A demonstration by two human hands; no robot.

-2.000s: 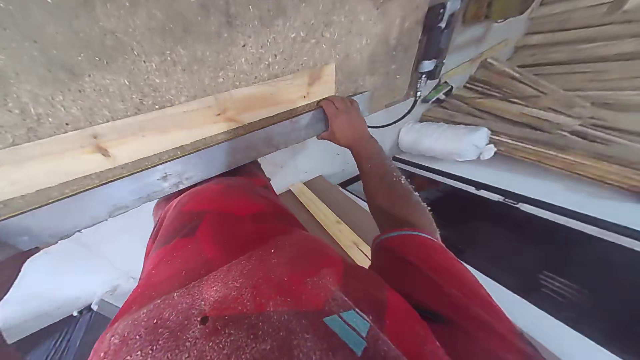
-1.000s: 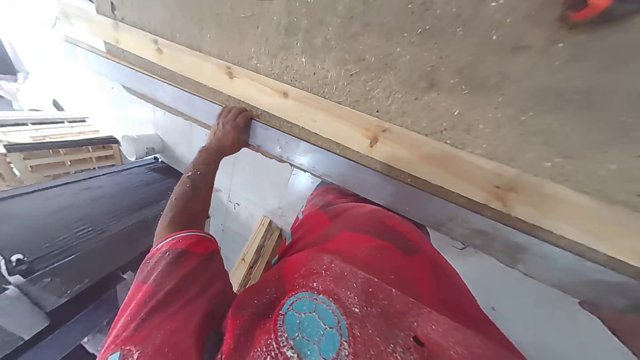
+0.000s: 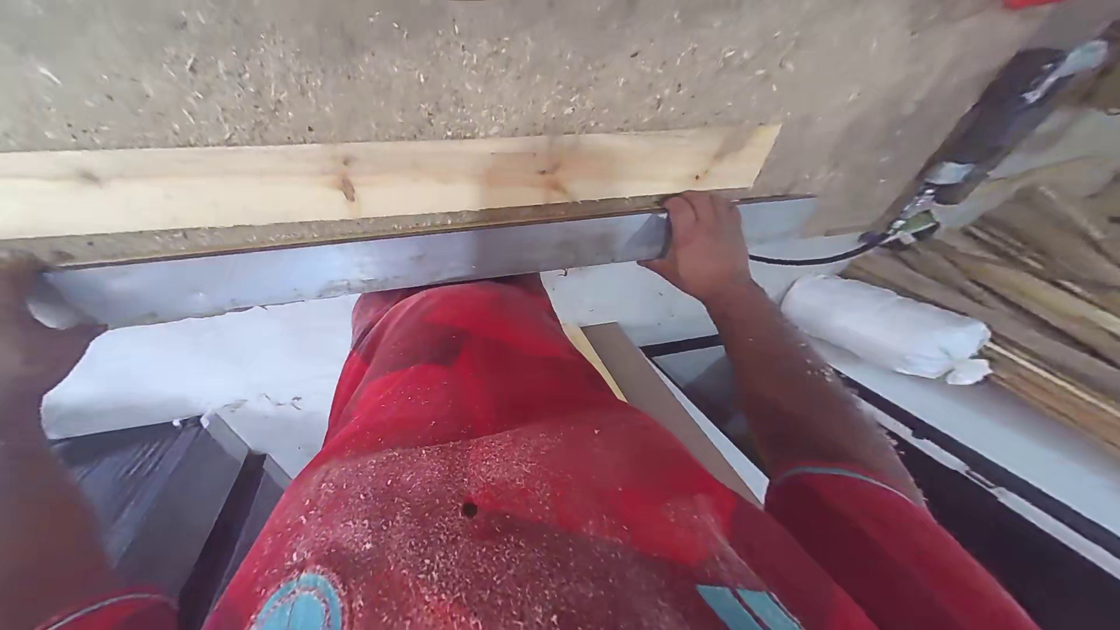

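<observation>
A pale knotty wooden board (image 3: pixel 420 179) lies flat on a dusty worktop (image 3: pixel 455 70), a little in from its front edge. Along that edge runs a grey, metal-looking strip (image 3: pixel 385 258). My right hand (image 3: pixel 704 241) grips the strip near its right part, fingers over the top and thumb below, close to the board's end. At the far left my left hand (image 3: pixel 44 315), blurred, is at the strip's left part, its fingers around the edge. Sawdust lies on the worktop and on my red shirt.
A dark power tool (image 3: pixel 980 131) with a black cable (image 3: pixel 814 261) lies at the worktop's right end. Below it are a white wrapped roll (image 3: pixel 884 324) and a pile of wooden strips (image 3: pixel 1041 289). Boards (image 3: pixel 665 394) stand beside my legs; dark wrapped panels (image 3: pixel 157 490) are at lower left.
The view has swung strongly from the left side back to the right. One second ago my left hand was on the strip; now both hands are in view at it.
</observation>
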